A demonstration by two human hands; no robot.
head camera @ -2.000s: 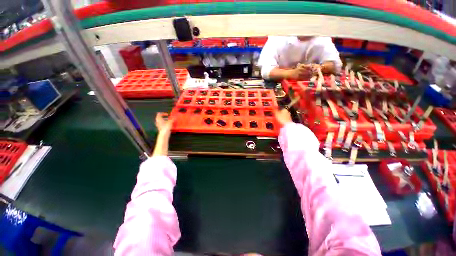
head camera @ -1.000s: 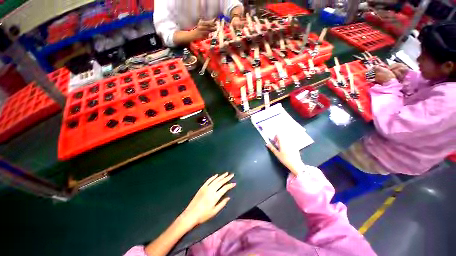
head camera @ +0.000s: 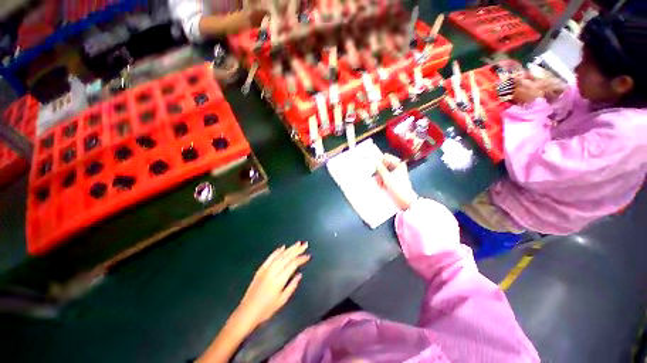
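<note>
The white record sheet [head camera: 360, 186] lies on the dark green bench. My right hand [head camera: 392, 181] is over its right part with fingers bent together. A pen is not clearly visible in it, and blur hides whether it grips something. My left hand [head camera: 271, 285] rests on or just over the bench, left of and nearer than the sheet, with fingers spread and nothing in it. The red compartment tray [head camera: 139, 180] with dark watch heads in its pockets sits on a raised board at the left.
Stacked red trays [head camera: 305, 117] with upright strapped watches stand beyond the sheet. A small red parts box [head camera: 413, 136] and a shiny pale heap [head camera: 457, 154] lie to its right. A pale round piece [head camera: 203, 192] sits on the board edge. A co-worker in pink [head camera: 567, 156] is at the right.
From two seconds ago, both hands have left the tray and the view has turned right. Since one second ago, my right hand has moved from the sheet's lower left part to its right part.
</note>
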